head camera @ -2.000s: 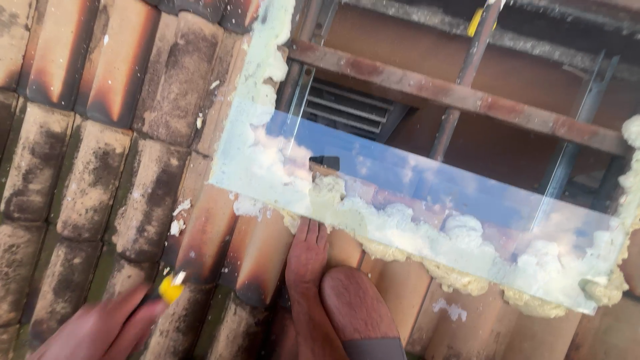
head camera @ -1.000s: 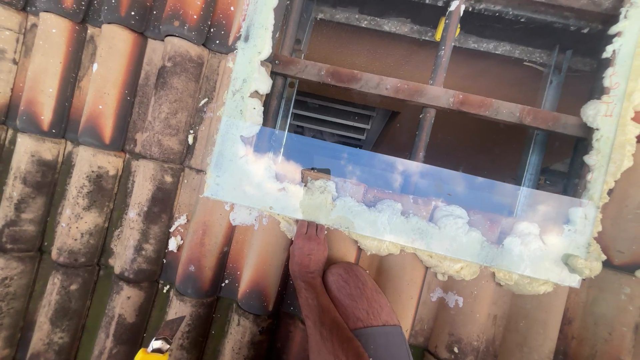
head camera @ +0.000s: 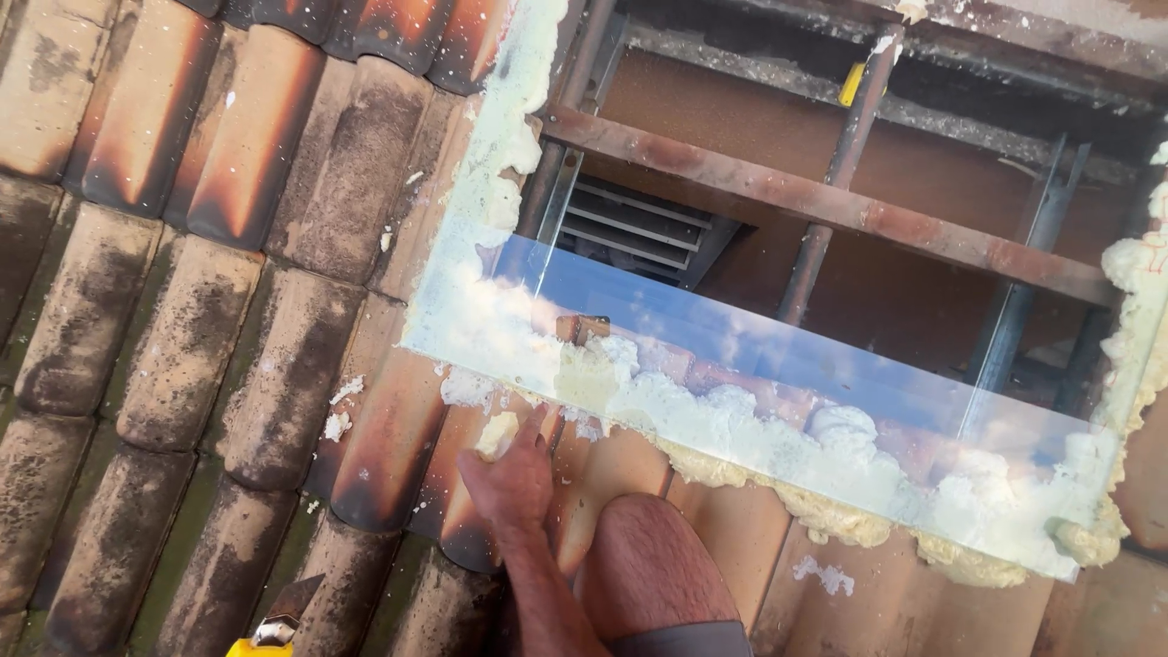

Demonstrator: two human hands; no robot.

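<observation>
My right hand (head camera: pixel 511 474) pinches a chunk of pale-yellow foam (head camera: pixel 497 436) between thumb and fingers. Its fingertips are at the lower edge of a glass pane (head camera: pixel 693 301), near the lower left corner. Expanding foam (head camera: pixel 812 516) lines the pane's edges and bulges out from under the lower one. At the bottom left, a yellow-handled knife (head camera: pixel 274 630) with a dark, angled blade points up and right over the clay tiles. Most of its handle is cut off by the frame, and my left hand is out of view.
Curved clay roof tiles (head camera: pixel 192 328) surround the pane, with white foam crumbs (head camera: pixel 338 426) on some. Rusty metal bars (head camera: pixel 821 201) and a louvred vent (head camera: pixel 630 228) show through the glass, which reflects sky. My bent knee (head camera: pixel 652 566) rests close to the right forearm.
My left hand, seen with the yellow-handled tool two seconds ago, is out of view. My right hand has shifted a little left along the pane's lower edge and now holds a foam chunk.
</observation>
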